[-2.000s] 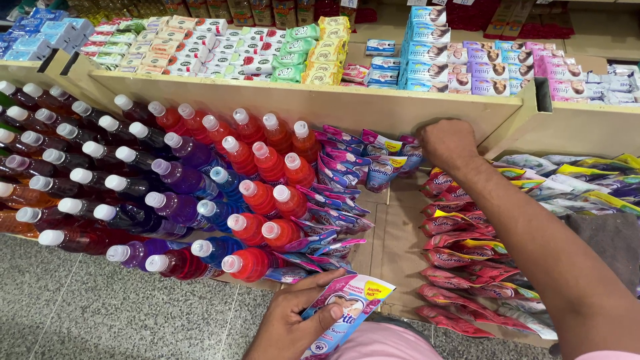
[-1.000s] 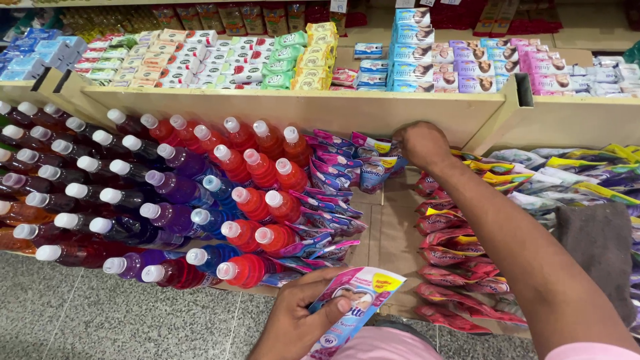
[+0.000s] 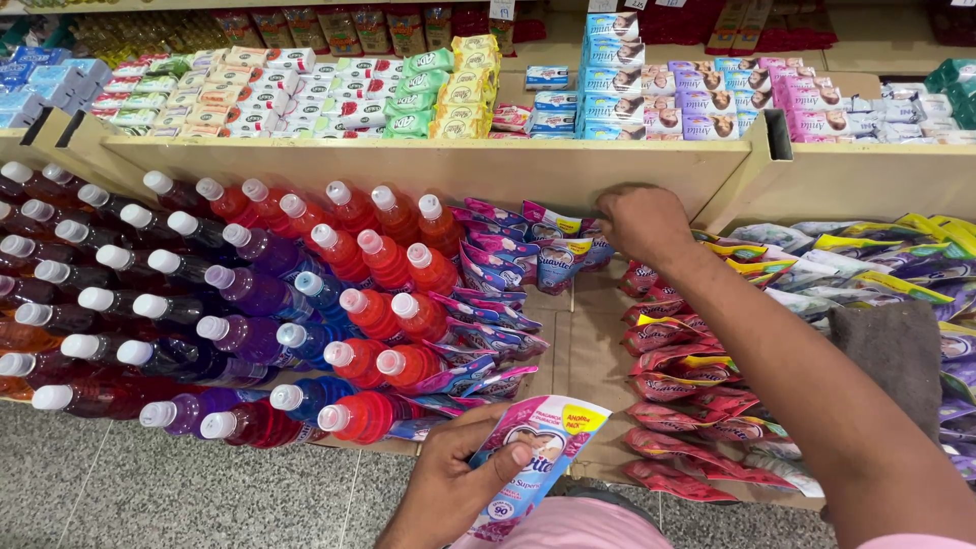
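Note:
My left hand point(image 3: 473, 473), low in the middle of the view, holds a blue and pink Suavitel pouch point(image 3: 534, 465), thumb across its front. At the back of the shelf, my right hand point(image 3: 644, 221) is against the cream divider, its fingertips beside the rear blue and pink pouches point(image 3: 560, 263); its fingers are mostly hidden, so a grip cannot be told. More blue and pink pouches point(image 3: 496, 335) stand in a row to the left of a strip of bare cardboard point(image 3: 568, 328). Red Suavitel pouches point(image 3: 671, 381) stand below my right forearm.
Rows of bottles with white caps point(image 3: 358, 305) fill the left side. White and purple pouches point(image 3: 877, 259) lie at the right, with a dark grey cloth point(image 3: 888, 358) on them. Behind the cream divider point(image 3: 427, 164) are stacked soap packs point(image 3: 614, 84). Speckled floor point(image 3: 229, 488) shows below.
My left hand still holds the pouch, and my right hand stays at the back by the divider. Nothing has plainly been taken or let go.

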